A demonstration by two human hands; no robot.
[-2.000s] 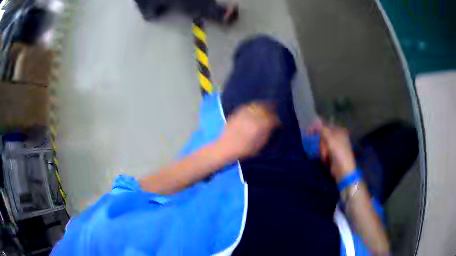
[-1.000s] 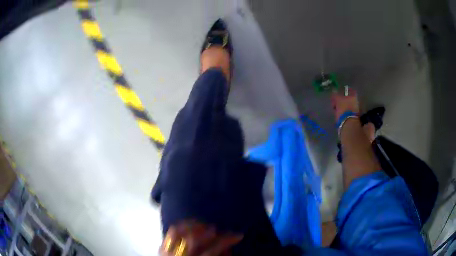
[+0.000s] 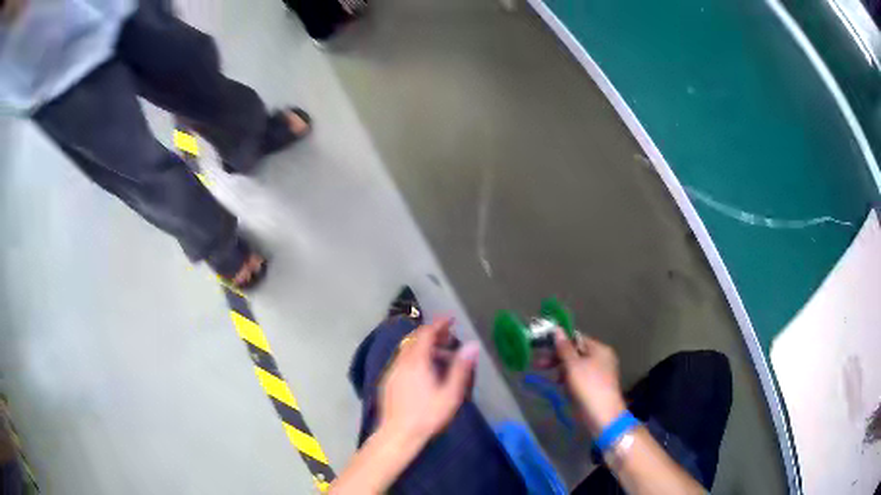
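Observation:
A green-flanged reel (image 3: 510, 340) with silvery wire on its core is in my right hand (image 3: 584, 367), held above the floor by my knees. My right wrist wears a blue band (image 3: 616, 431) and a pale bracelet. A thin blue cord (image 3: 549, 394) hangs below the reel. My left hand (image 3: 425, 375) is over my left leg, left of the reel and apart from it. Its fingers are curled but apart, and I see nothing in it.
A green-topped bench (image 3: 720, 126) with a pale edge curves along the right. A beige board (image 3: 831, 358) lies on it at the right rim. A person in dark trousers (image 3: 159, 160) stands at upper left beside yellow-black floor tape (image 3: 275, 387). A dark shoe shows at the top.
My right hand was low by the green reel on the floor; now it holds the reel up. My left hand has come up from the lower edge. The view has turned towards the bench.

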